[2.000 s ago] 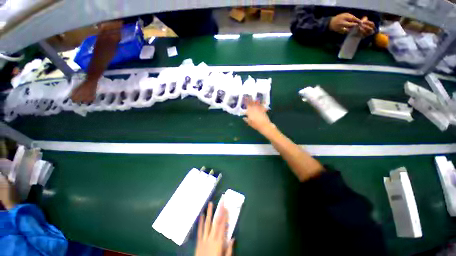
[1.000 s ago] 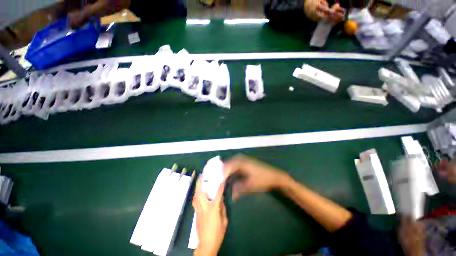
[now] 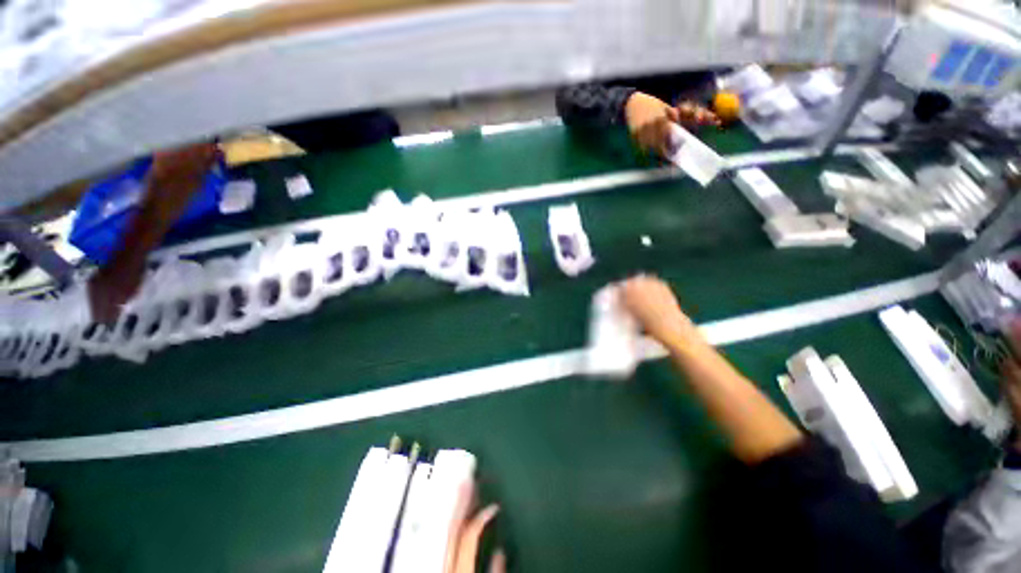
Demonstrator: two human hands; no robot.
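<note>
White slim cartons (image 3: 364,515) lie side by side on the green belt at the bottom, cut off by the lower edge. My left hand (image 3: 470,535) touches the right side of the rightmost one, its fingers apart; the rest of the hand is out of the picture. My right hand (image 3: 649,300), blurred, grips a white item (image 3: 611,336) over the white strip near the middle; whether it is a bag or a carton I cannot tell. A long overlapping row of white bags with dark centres (image 3: 269,293) is at the left. One bag (image 3: 569,240) stands apart from its right end.
Loose cartons (image 3: 808,232) lie at the right, and more (image 3: 853,425) at the lower right. An arm (image 3: 151,229) reaches over the row beside a blue tray (image 3: 99,215). Across the belt, another person's hands (image 3: 661,121) hold a white carton. A raised shelf (image 3: 448,84) crosses the top.
My right hand has moved up and away from my left, holding a white item. My left hand has lowered; a carton now lies beside the others. The view has shifted, showing the shelf.
</note>
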